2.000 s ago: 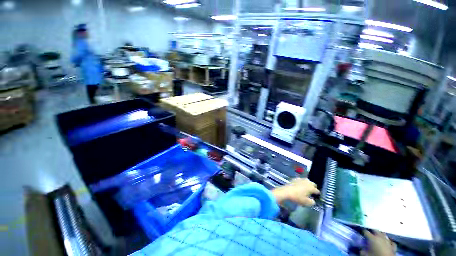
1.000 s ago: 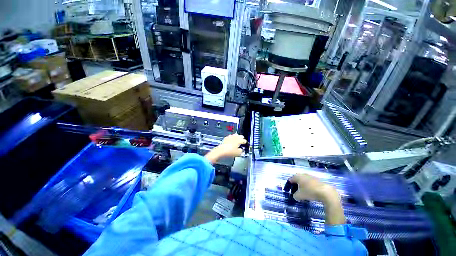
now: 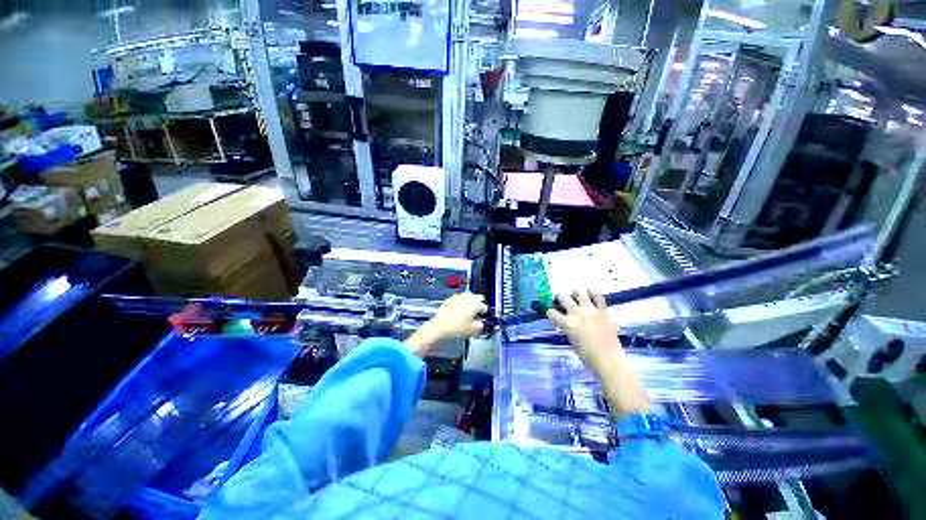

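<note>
My right hand [image 3: 586,320] holds a long packing tube [image 3: 731,272] that runs from the guide rail's right end up to the right, across the lower part of the white sloped plate [image 3: 599,266]. My left hand [image 3: 459,317] is at the right end of the guide rail [image 3: 350,311], its fingertips close to the tube's near end; whether they grip it is hidden. The green strip [image 3: 532,281] lies on the plate's left side. The tube rack [image 3: 650,378] with many shiny parallel tubes lies below my right hand.
The grey control box [image 3: 391,279] stands behind the rail. The blue bin [image 3: 152,406] and black crates [image 3: 61,355] are at the left, brown cartons [image 3: 193,239] behind. A white fan-like box [image 3: 418,203] and bowl feeder [image 3: 564,117] stand at the back, a glazed machine frame at the right.
The view has turned right from the bins. My right hand has moved from over the tube rack up to the sloped plate, now with a tube in it. My left hand stays near the rail's end.
</note>
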